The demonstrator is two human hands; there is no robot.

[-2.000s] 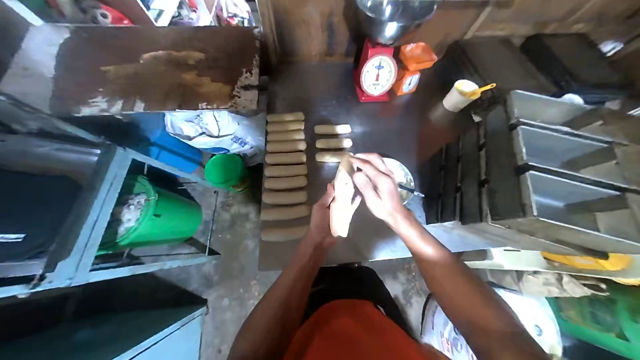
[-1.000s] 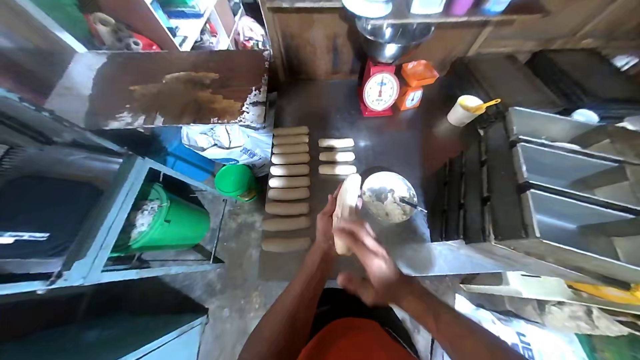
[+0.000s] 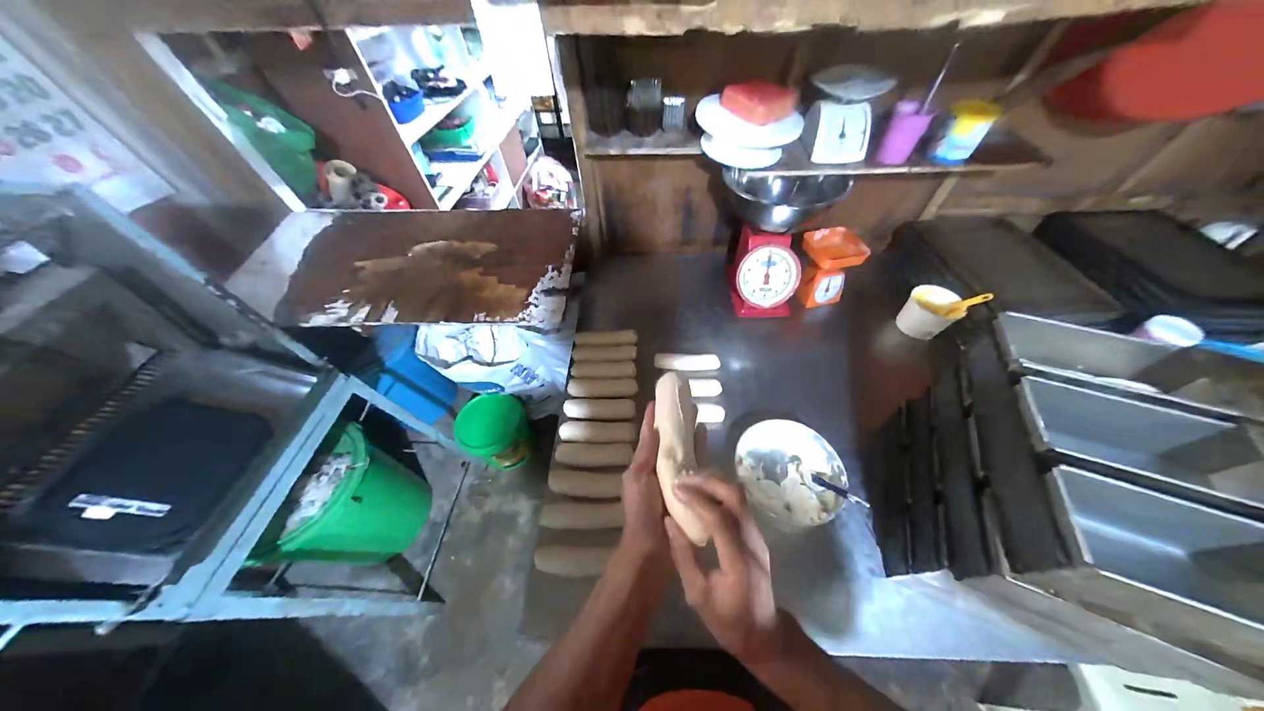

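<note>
A long roll of pale dough (image 3: 675, 434) lies lengthwise along my left hand (image 3: 644, 484), which cradles it from the left and below. My right hand (image 3: 726, 553) has its fingers on the lower part of the same roll, pressing at its edge. Left of my hands, a column of shaped dough rolls (image 3: 598, 432) lies on the dark table. Beyond the held roll are a few shorter dough rolls (image 3: 688, 362), partly hidden by it. To the right stands a white bowl (image 3: 790, 434) holding a pale, lumpy mixture and a dark-handled utensil (image 3: 839, 490).
A red dial scale (image 3: 767, 276) with a metal bowl and an orange scale (image 3: 825, 286) stand at the back. Loaf pans (image 3: 1136, 425) and dark trays (image 3: 918, 484) line the right, near a cup (image 3: 923, 314). A green bucket (image 3: 494, 427) stands left of the table.
My right hand has moved from the roll's upper end to its lower part; my left hand still supports the roll. The view has tilted up, showing the back shelf.
</note>
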